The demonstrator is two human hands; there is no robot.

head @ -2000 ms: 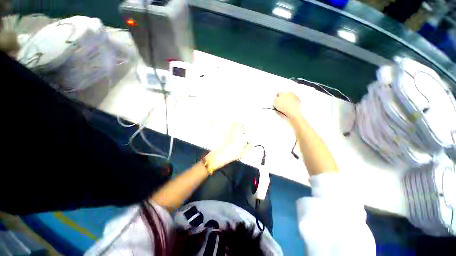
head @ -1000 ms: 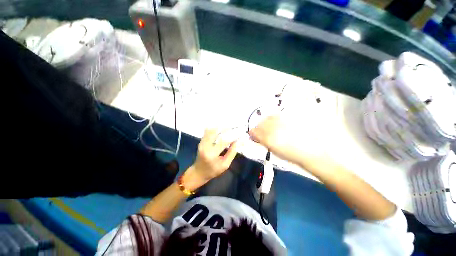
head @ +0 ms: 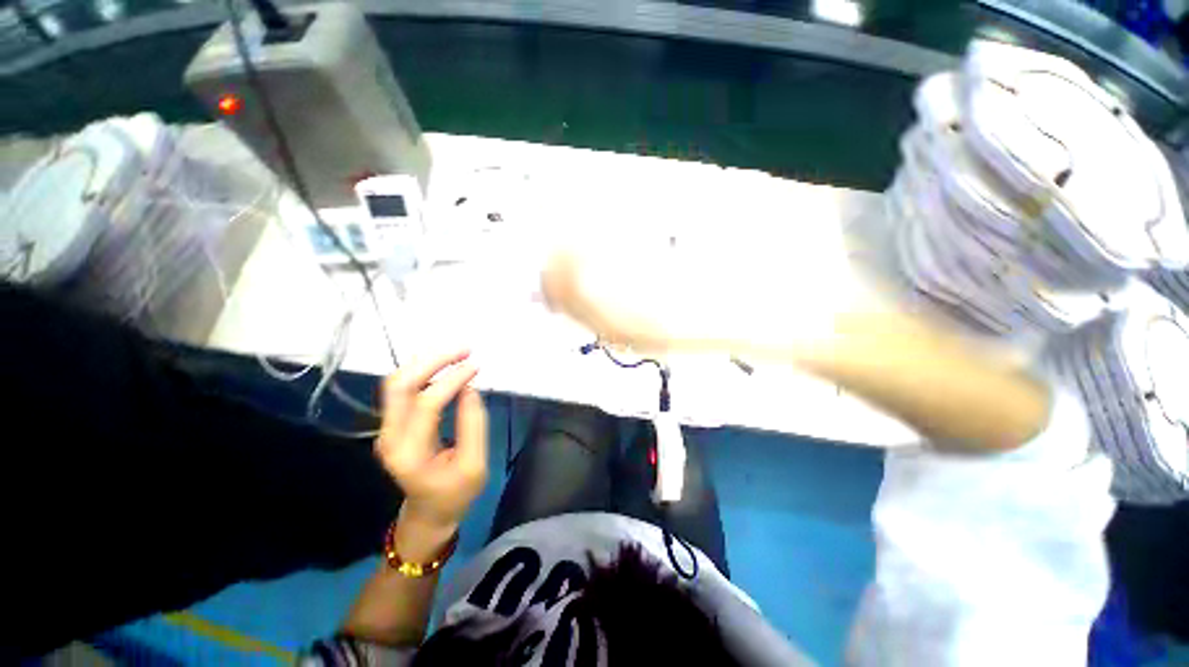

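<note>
My left hand is raised at the bench's front edge, fingers apart, with nothing seen in it. My right hand is blurred and reaches left across the overexposed white bench; what it touches or holds cannot be told. Below it, a short black lead with a small plug runs to a slim white handheld unit with a red light, at the bench edge above my lap. Small dark connectors show left of my right hand. Any white panel under them does not stand out from the bench.
A beige-grey power box with a red light stands at the back left, a white meter in front. A black cord and white cables hang there. White panels are piled at left and right. A green conveyor runs behind.
My right hand has moved left across the bench. My left hand has moved left, away from it, and is raised with fingers apart. The view has shifted.
</note>
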